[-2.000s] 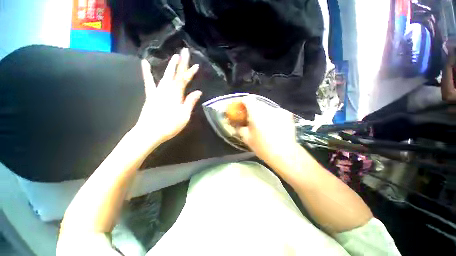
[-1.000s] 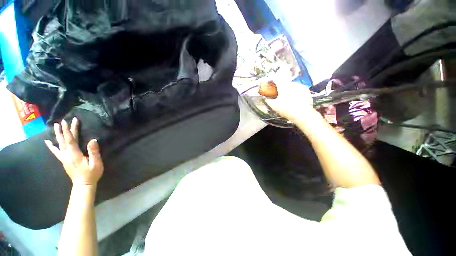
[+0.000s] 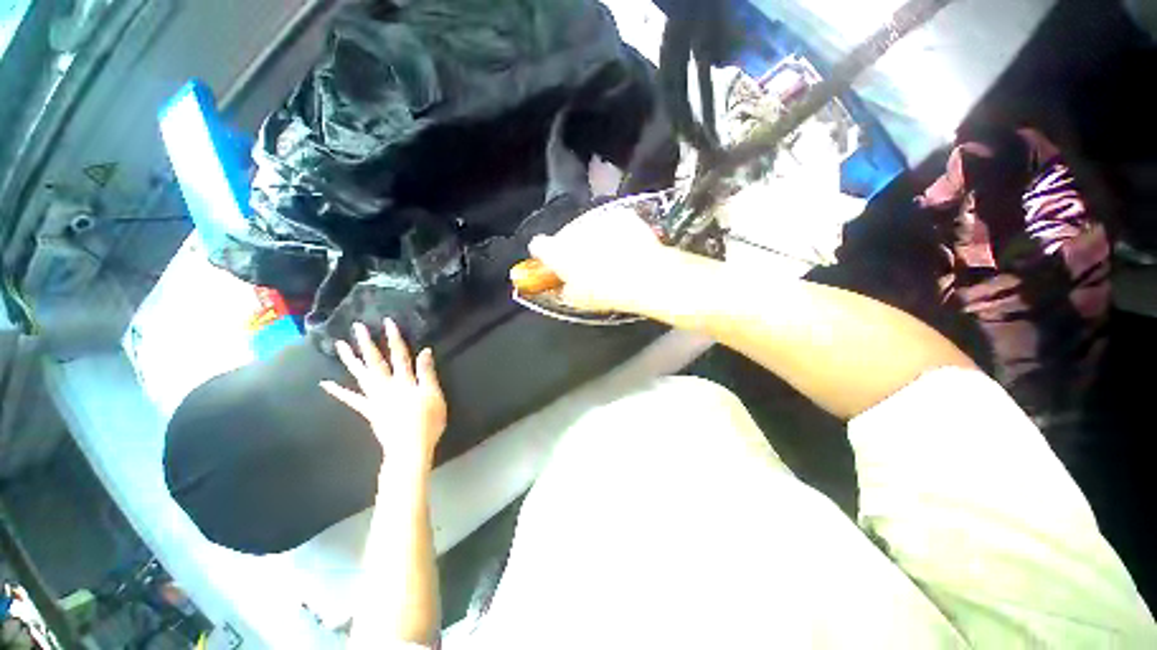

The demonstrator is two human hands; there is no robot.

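Observation:
A black garment [image 3: 470,140] lies bunched on the table, its wrinkled shiny side up at the back. Its near part lies over the dark padded bolster [image 3: 267,457]. My left hand [image 3: 404,396] rests flat with fingers spread at the garment's near left edge, on the bolster. My right hand [image 3: 599,260] is closed on the orange-brown handle of the steam iron [image 3: 538,279]. The iron is over the right part of the garment on the bolster. My hand and forearm hide part of it. I cannot tell whether its plate touches the cloth.
A blue box [image 3: 203,159] stands at the back left. Dark hoses [image 3: 812,104] rise from the iron to the upper right. A crumpled pale cloth [image 3: 799,191] lies at the table's right. Black garments with pinkish lining [image 3: 1002,241] are heaped at the right.
The iron in my right hand has moved left from the table's right side to over the garment. My left hand still lies flat at the garment's left. The camera view has shifted.

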